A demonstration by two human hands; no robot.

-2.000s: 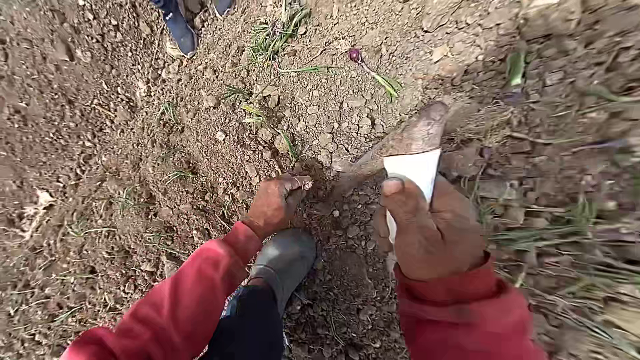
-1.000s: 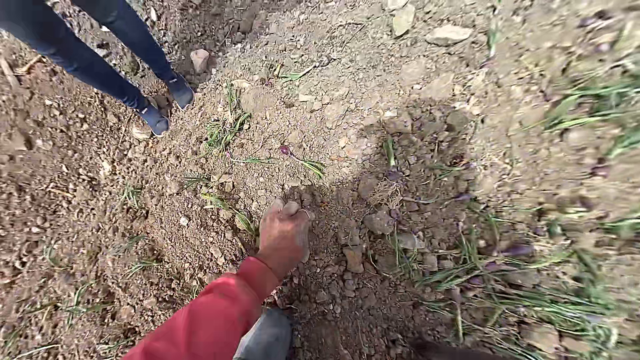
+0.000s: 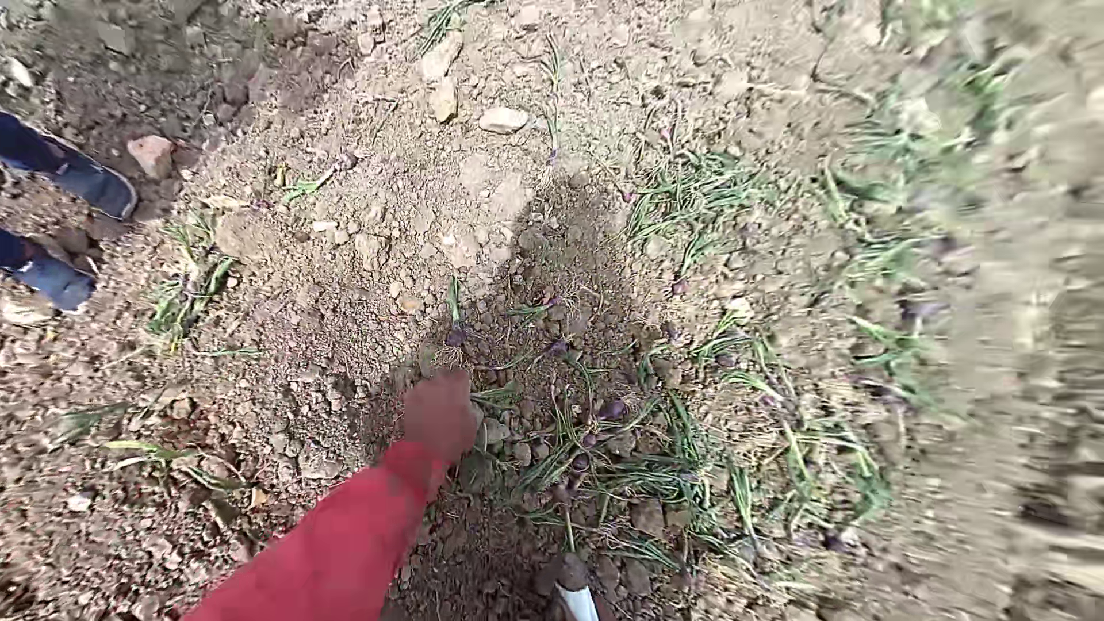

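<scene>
My left hand (image 3: pixel 440 414), in a red sleeve, is low over the soil, left of the scattered onion plants. Its fingers are blurred, and I cannot tell whether they hold anything. Just beyond the fingertips lies a small purple onion with green leaves (image 3: pixel 455 335). To the right, several purple onions with leaves and roots lie loose, one of them a darker bulb (image 3: pixel 612 410). At the bottom edge shows the end of a white-wrapped object (image 3: pixel 578 602); my right hand is mostly cut off there, and its grip is unclear.
At the left edge are another person's dark shoes (image 3: pixel 95 183), near a reddish stone (image 3: pixel 152 156). Pale stones (image 3: pixel 504 120) lie on the dry, cloddy ground farther ahead. More onion plants (image 3: pixel 690 194) lie at the upper right. A shadow falls across the middle.
The view has shifted toward the onion plants on the right. My right hand, which gripped the white-wrapped object two seconds ago, is now largely out of view. My left hand is now beside the scattered onions.
</scene>
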